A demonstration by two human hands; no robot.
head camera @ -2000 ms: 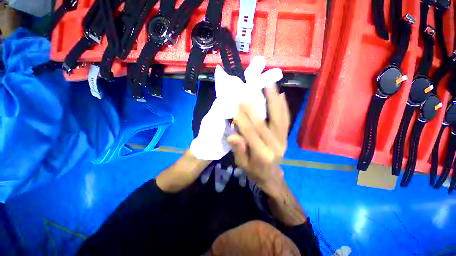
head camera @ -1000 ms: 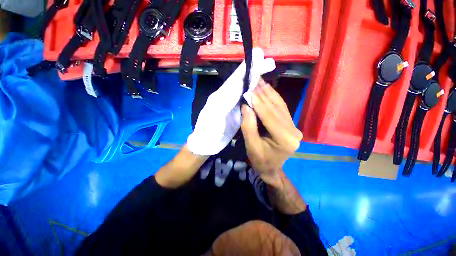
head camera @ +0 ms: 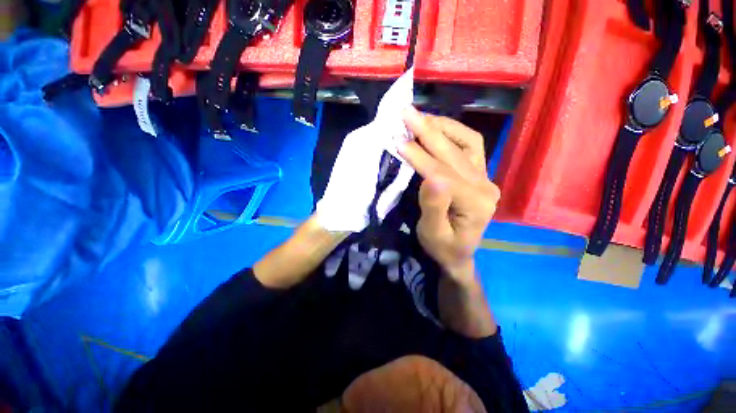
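Note:
My left hand (head camera: 355,181), in a white glove, is closed around a black watch strap (head camera: 386,184). Part of the strap shows between the glove and my right hand, and a thin black end rises above the glove in front of the left tray. The watch face is hidden. My bare right hand (head camera: 458,189) is beside the glove, its fingers bent and fingertips pinched on a small white cloth (head camera: 400,139) against the strap. The cloth is hard to separate from the glove.
A red tray (head camera: 476,40) ahead holds jumbled black watches (head camera: 328,20) and a light strap (head camera: 396,22). Another red tray (head camera: 557,161) at right holds watches (head camera: 649,103) with orange tabs. A blue stool (head camera: 234,193) and a person's blue smock (head camera: 105,185) are at left.
My right hand has gone from spread, blurred fingers to a pinch at the strap, and has shifted slightly up and right. The strap now stands above the glove. The view has shifted slightly.

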